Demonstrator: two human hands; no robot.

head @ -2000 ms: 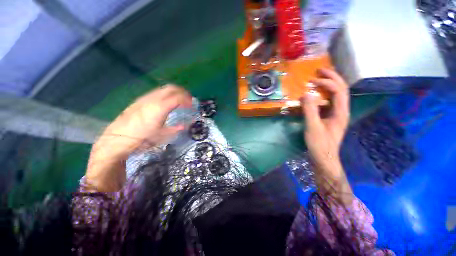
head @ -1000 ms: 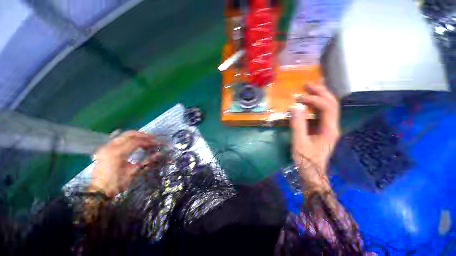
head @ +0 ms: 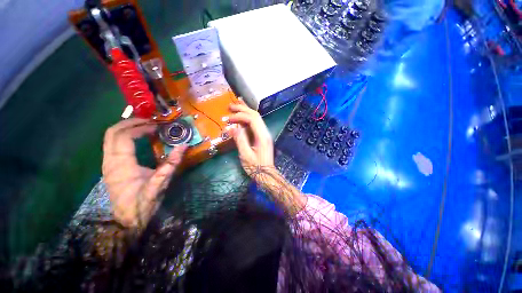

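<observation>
The round black component [head: 176,133], with a ring-like face, sits in the pale green nest [head: 196,137] on the orange fixture base [head: 213,119]. My left hand [head: 127,171] is spread around the nest, thumb at its front edge and fingers on the far left, partly behind the red clamp handle [head: 133,82]. The handle slants down, its lower end just behind the nest. My right hand [head: 256,142] has its thumb and fingertips resting apart on the right end of the orange base. Whether either hand grips anything is hard to see.
A white box [head: 269,48] stands behind and right of the fixture, beside an upright labelled panel [head: 200,63]. Trays of black parts lie right of the box [head: 323,134] and behind it [head: 349,26]. A silvery sheet [head: 91,206] lies below my left hand.
The view has turned right, so the fixture appears further left. My left hand has moved from the silvery sheet to the nest. My right hand stays at the base's right end.
</observation>
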